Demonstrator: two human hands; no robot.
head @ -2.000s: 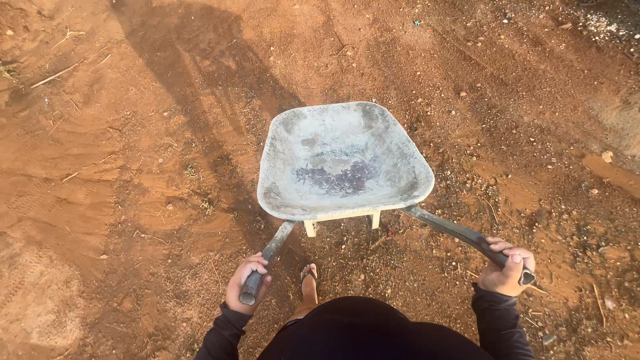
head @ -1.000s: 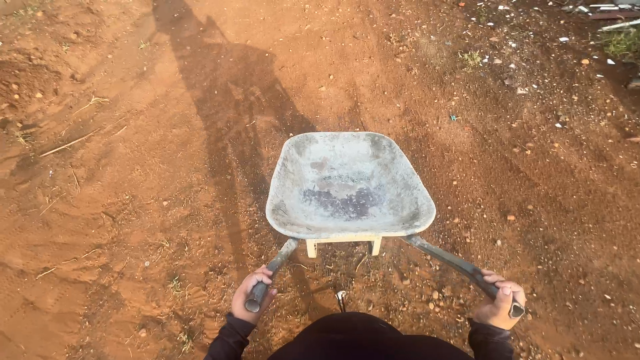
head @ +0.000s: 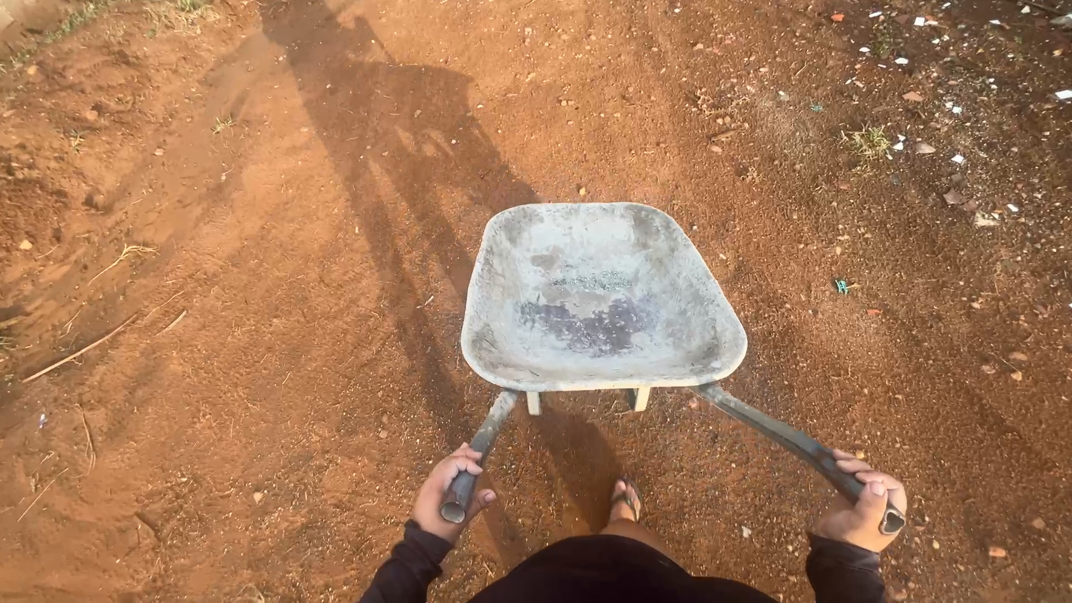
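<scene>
A wheelbarrow's pale, stained metal tray (head: pixel 603 310) lies in front of me, with no load in it. My left hand (head: pixel 452 494) is closed around the end of the left tubular metal handle (head: pixel 494 423). Around the right handle (head: pixel 775 431), close to its open tube end, my right hand (head: pixel 863 502) is wrapped. Two pale legs (head: pixel 641 399) show below the tray's near edge. The wheel is hidden under the tray.
Reddish dirt ground (head: pixel 251 402) with small stones surrounds the wheelbarrow. White and reddish fragments (head: pixel 955 109) are scattered at the upper right. A dry stick (head: pixel 79 352) lies at the left. One foot in a sandal (head: pixel 624 500) shows between the handles.
The wheelbarrow has moved forward over the dirt, with both hands staying on its handles. The scattered fragments at the upper right show more, and a foot has come into sight again.
</scene>
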